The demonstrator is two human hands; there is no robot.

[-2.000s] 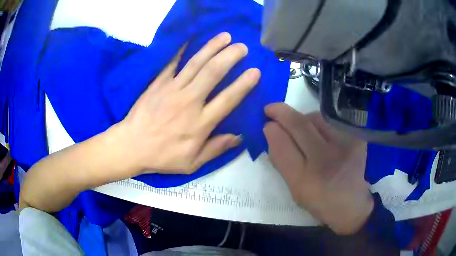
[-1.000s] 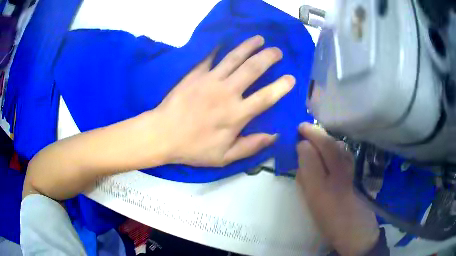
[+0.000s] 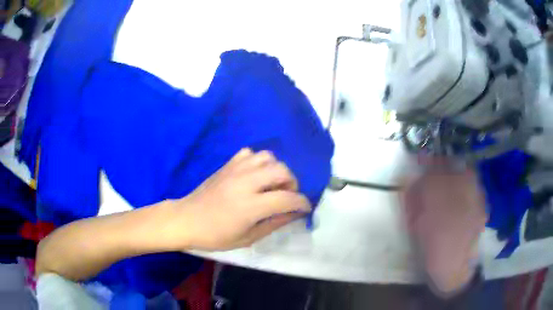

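Note:
A large royal-blue cloth panel point(image 3: 261, 103) lies on the white table, left of the sewing machine point(image 3: 430, 66). Its right edge is clear of the needle area. My left hand point(image 3: 248, 203) is on the panel's lower right part with its fingers curled at the edge; the fingertips are partly hidden, and the cloth seems held there. My right hand point(image 3: 445, 212) is blurred, below and right of the presser foot area point(image 3: 418, 134), near the small blue pieces point(image 3: 506, 181). Its fingers are too blurred to show whether they hold anything.
Long blue pieces point(image 3: 67, 115) lie along the table's left side. A rectangular metal plate point(image 3: 358, 103) is set in the table left of the needle. A red edge point(image 3: 530, 293) shows at the bottom right. Dark cloth hangs below the table's front edge.
The blue panel has moved left, away from the needle, baring the metal plate. My left hand has drawn back toward me and curled. My right hand has left the panel and moved right.

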